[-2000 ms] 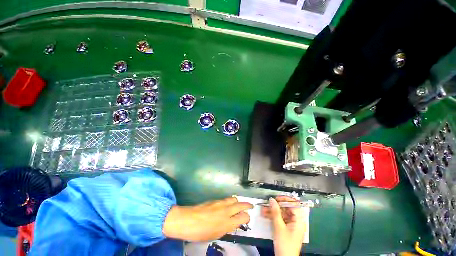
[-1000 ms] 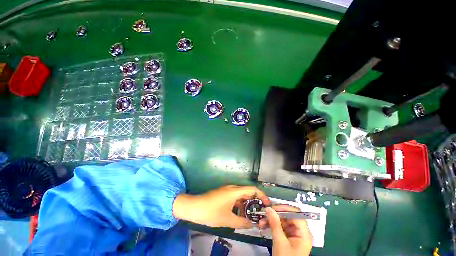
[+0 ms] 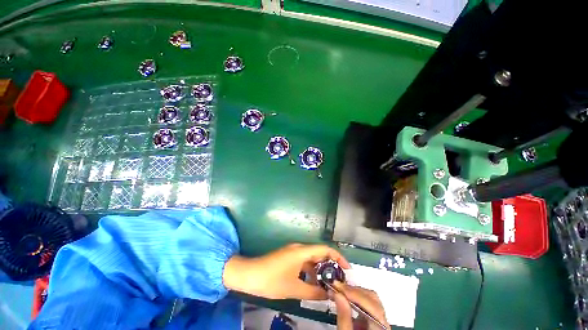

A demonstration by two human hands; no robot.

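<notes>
My left hand (image 3: 284,271) holds a round unit (image 3: 329,274) with a silver rim and dark centre at the bottom centre. My right hand (image 3: 354,309) is just right of it, partly cut off by the lower edge, and holds thin tweezers (image 3: 365,310) like a pen. The tweezers' tip is at the unit; whether it grips anything is too small to tell. A white paper sheet (image 3: 396,293) lies under my hands. Tiny white pieces (image 3: 391,262) lie at its upper edge.
A fixture with a green head plate (image 3: 429,193) and black base (image 3: 361,219) stands right, beside a red bin (image 3: 532,225). A blister tray (image 3: 116,193) with several units is left. Loose units (image 3: 278,147) lie behind. A fan (image 3: 32,242), another red bin (image 3: 42,97) and a filled tray (image 3: 574,238) flank these.
My left hand first lay over the paper, then raised the round unit into view. The tweezers in my right hand have swung from nearly level to slanting down right. The view has shifted.
</notes>
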